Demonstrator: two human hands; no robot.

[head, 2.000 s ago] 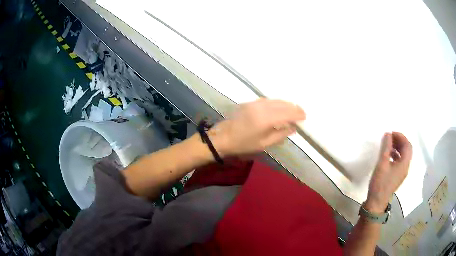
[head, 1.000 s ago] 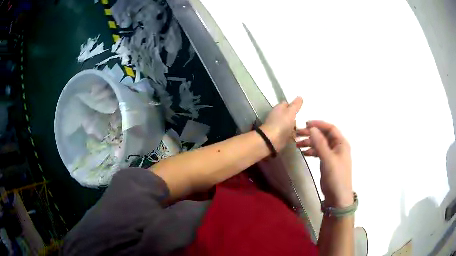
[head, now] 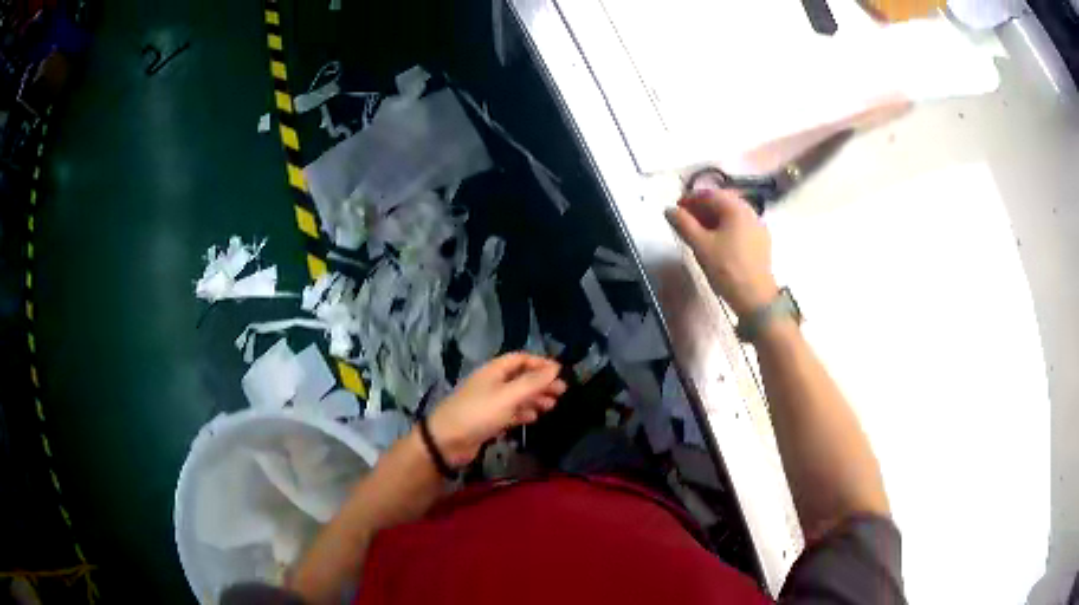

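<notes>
Shears (head: 816, 160) with dark blades and black loop handles show over the table's near side, blades pointing up and right, with a blurred reddish streak beside them. My right hand (head: 731, 242), with a wristband, has its fingers curled at one loop and appears to hold it; the exact grip is partly hidden. My left hand (head: 497, 405), with a dark bracelet, is off the table edge above the floor scraps. It looks empty, fingers loosely bent. White cloth (head: 935, 355) lies on the table to the right of my right forearm.
More white cloth (head: 757, 71) lies farther up the table, with a black bar (head: 819, 14) and a brown sheet (head: 905, 7) beyond. The metal table edge (head: 680, 319) runs diagonally. A white bin (head: 249, 496) and loose offcuts (head: 408, 307) are on the green floor.
The view has swung toward the floor and another table part, bringing the shears into view. My hands have moved apart, the right to the shears' handles and the left off the table.
</notes>
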